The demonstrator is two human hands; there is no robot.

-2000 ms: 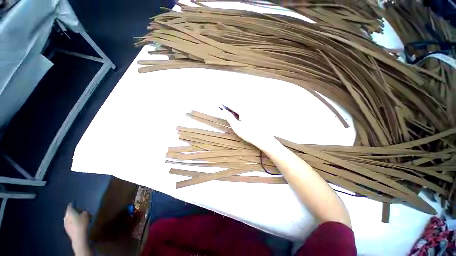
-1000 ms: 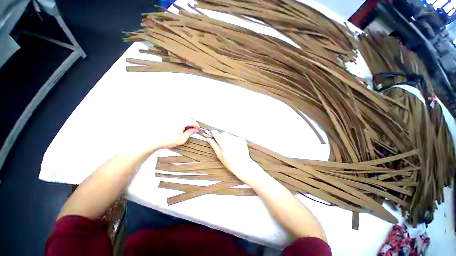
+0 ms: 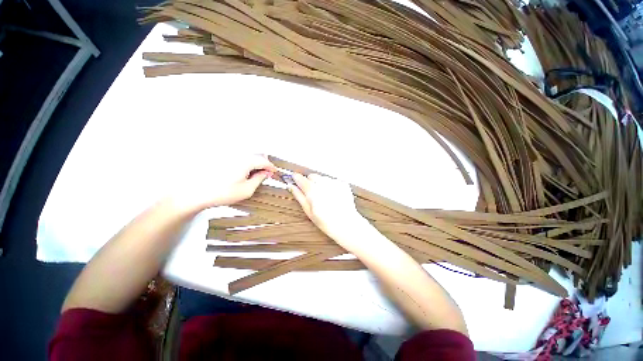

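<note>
A loose bundle of long brown strips (image 3: 423, 243) lies on the white-covered table in front of me, its cut ends fanned to the left. My left hand (image 3: 247, 185) pinches the end of one brown strip at the bundle's upper left edge. My right hand (image 3: 326, 204) rests over the bundle, its fingertips close to my left fingertips. A small cutter (image 3: 287, 179), mostly hidden, shows at my right fingertips against the strip.
A large pile of brown strips (image 3: 395, 60) curves across the far side to the right. A thick hank with a black tie (image 3: 579, 73) and pale band lies far right. A patterned cloth heap (image 3: 574, 328) is at the lower right. A metal frame (image 3: 42, 120) stands left.
My left hand has come from low at the left, off the table, to the strip end beside my right hand. The camera view has shifted. Both hands stay close together since one second ago.
</note>
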